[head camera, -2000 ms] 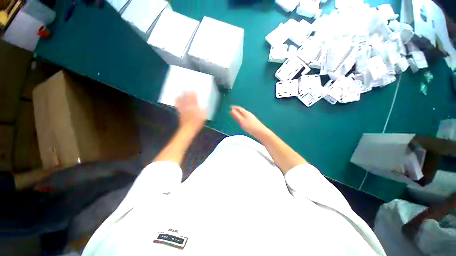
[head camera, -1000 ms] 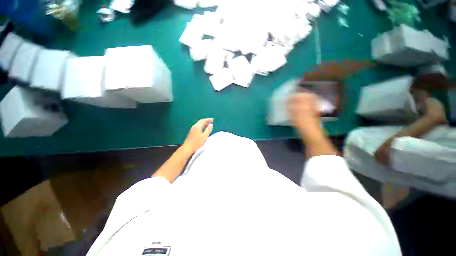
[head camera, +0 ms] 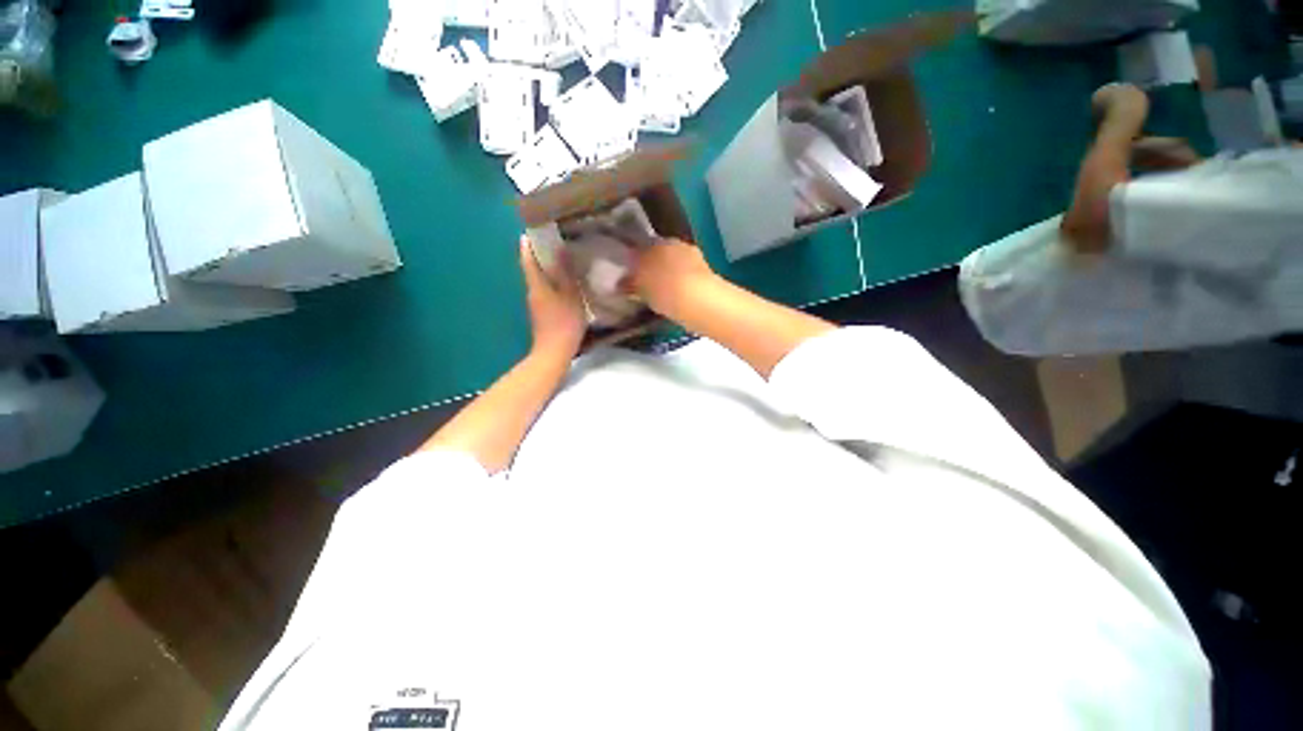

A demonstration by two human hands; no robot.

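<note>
An open carton (head camera: 666, 210) with a raised brown lid (head camera: 607, 182) stands in front of me at the bench edge. Pale bagged contents (head camera: 617, 229) show inside it. My left hand (head camera: 555, 297) holds the carton's left side. My right hand (head camera: 669, 279) is at the carton's mouth on the contents, its fingertips partly hidden; whether it grips something cannot be told. A second open carton (head camera: 752, 179) stands to the right, with pale wrapped contents and a white strip (head camera: 833, 169) on top.
Closed white cartons (head camera: 229, 193) stand at left on the green bench (head camera: 443, 321). A heap of small white printed pieces (head camera: 586, 72) lies at the far side. Another person's arm (head camera: 1097, 186) is at right, near more cartons. Brown cardboard (head camera: 100, 657) is below left.
An open carton is now before me, with both hands at it; my left hand was empty one second ago. The view has shifted, and the closed cartons appear further left.
</note>
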